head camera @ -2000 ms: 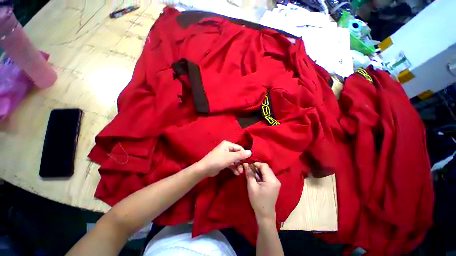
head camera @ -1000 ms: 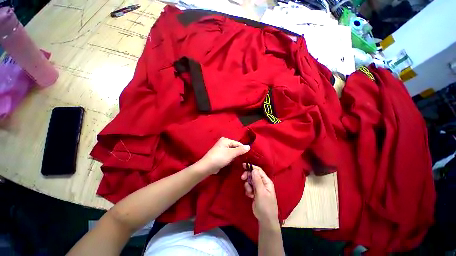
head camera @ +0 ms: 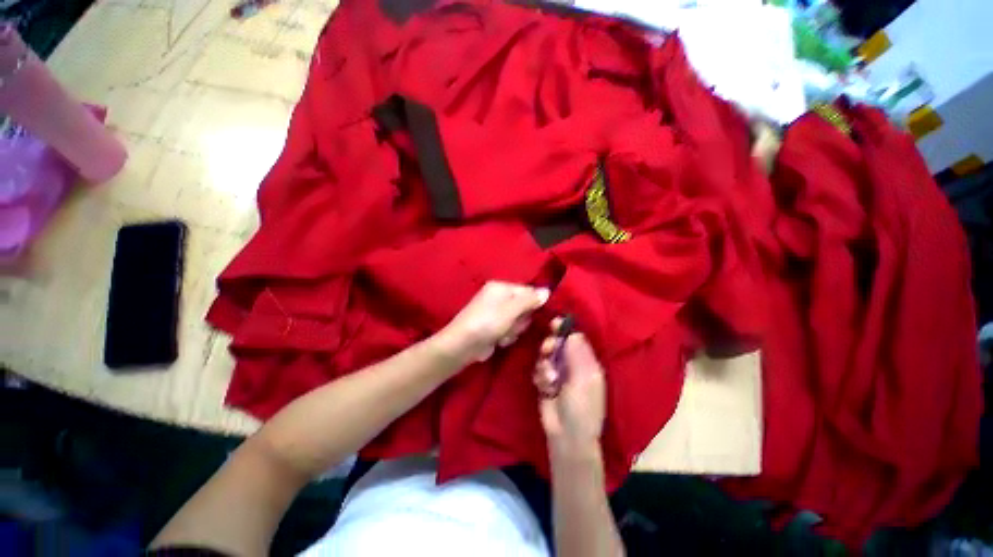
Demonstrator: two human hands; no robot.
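Observation:
A red garment (head camera: pixel 359 185) lies spread and rumpled over the pale table, with a dark cuff band (head camera: pixel 433 163) and a black and yellow patterned trim (head camera: pixel 602 207). My left hand (head camera: pixel 495 318) pinches the red cloth near the middle. My right hand (head camera: pixel 571 375) is just right of it, closed around small dark thread snips (head camera: pixel 562 339) whose tip points up, apart from my left fingers. The handle is mostly hidden in my right hand.
A second red garment (head camera: pixel 871 316) hangs over the table's right side. A black smartphone (head camera: pixel 146 294), a pink bottle (head camera: pixel 60 109) and a pink plastic bag (head camera: pixel 33 196) are at left. White papers (head camera: pixel 751 54) are at the far edge. A small dark tool (head camera: pixel 250 8) lies at upper left.
My right hand first parted from my left and moved down with the snips, then turned so they point up. My left hand still pinches the cloth. The view has shifted slightly.

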